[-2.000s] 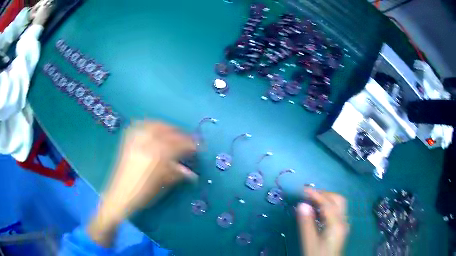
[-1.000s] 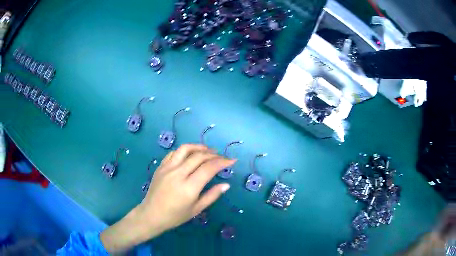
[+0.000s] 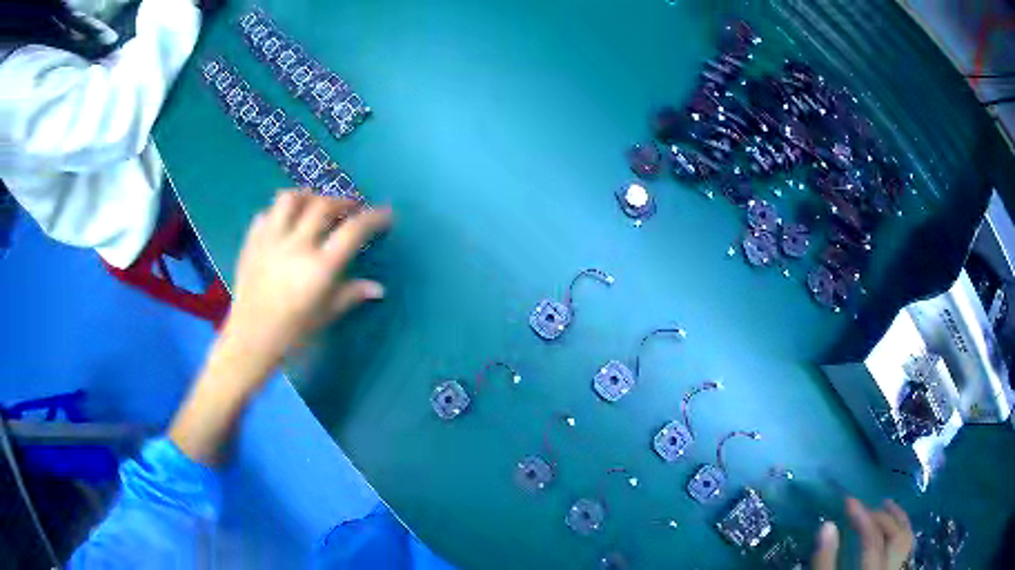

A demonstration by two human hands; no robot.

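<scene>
My left hand (image 3: pixel 292 273), fingers apart, is over the near end of a circuit board strip (image 3: pixel 267 125) at the left; contact is hidden. A second strip (image 3: pixel 298 65) lies beyond it. My right hand (image 3: pixel 866 537) is cut off by the bottom edge, thumb and fingers apart, nothing seen between them. A silver-flecked square board (image 3: pixel 743 519) lies left of it. Several round wired holders lie in two rows on the green mat, among them one at the upper end (image 3: pixel 550 320), one in the middle (image 3: pixel 613 381) and one at the left (image 3: pixel 449 399).
A dark heap of holders (image 3: pixel 796 139) lies at the back right, with a white-topped holder (image 3: pixel 636 200) beside it. A white screw feeder (image 3: pixel 929 384) stands at the right. A small heap of boards (image 3: pixel 940 543) is at the lower right. Another person's white sleeve (image 3: pixel 84 128) is at the upper left.
The view has swung left. My left hand has moved from above the holders to the strip end. My right hand has come into clearer view near the square board.
</scene>
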